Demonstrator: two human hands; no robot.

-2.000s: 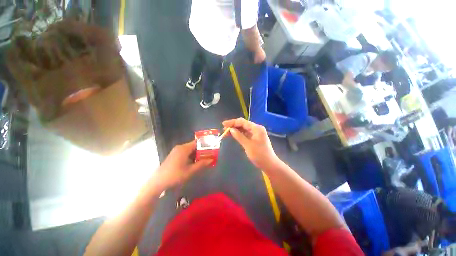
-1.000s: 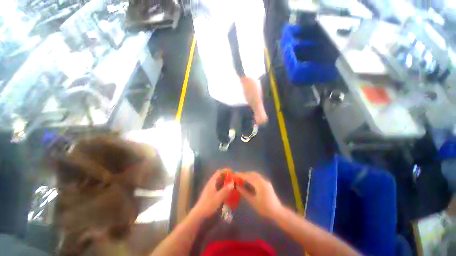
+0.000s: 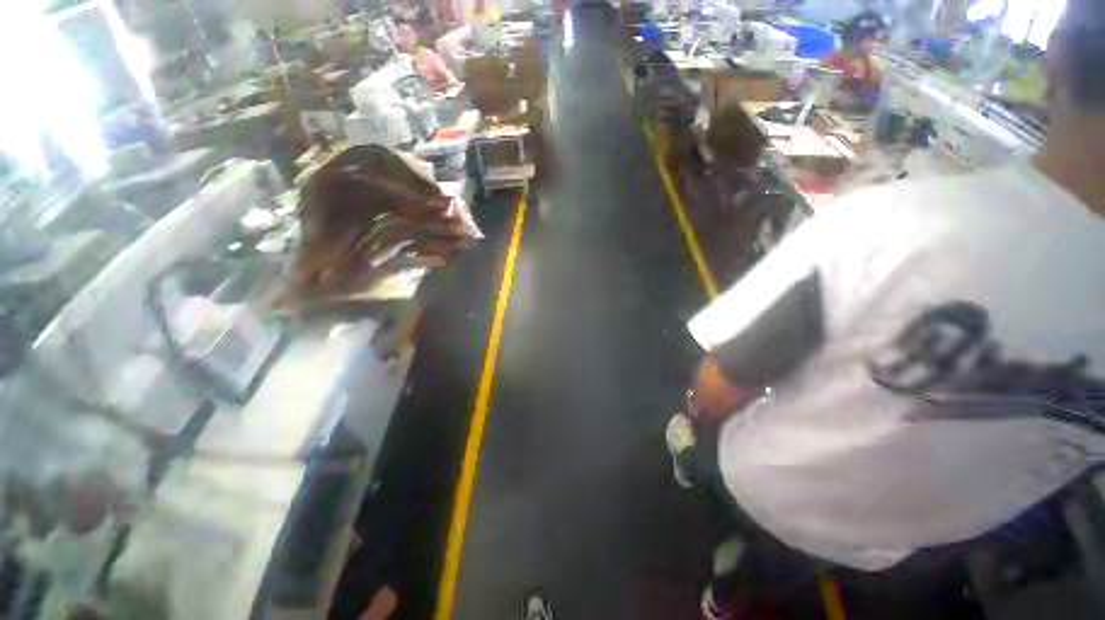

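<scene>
A small blurred skin-coloured patch, seemingly my left hand point(image 3: 381, 603), is cut off by the bottom edge; its fingers and anything in it cannot be made out. My right hand is out of the picture. The red-and-white packet is not in view. Nearest on the left is a white-topped worktable point(image 3: 273, 400) with a pale machine point(image 3: 115, 327) on it. A brown crumpled heap of material point(image 3: 370, 218) lies at the table's far end, beside the aisle.
A dark grey aisle point(image 3: 570, 363) runs ahead between yellow lines. A person in a white shirt point(image 3: 897, 363) stands close on the right, an arm hanging down. Sewing tables point(image 3: 806, 139) line the far right. A seated person point(image 3: 424, 61) is at the far left. A shoe shows at the bottom edge.
The view has lifted and now looks down the aisle. My hands and the red packet have dropped out of the centre. The person in white now appears at the right, closer.
</scene>
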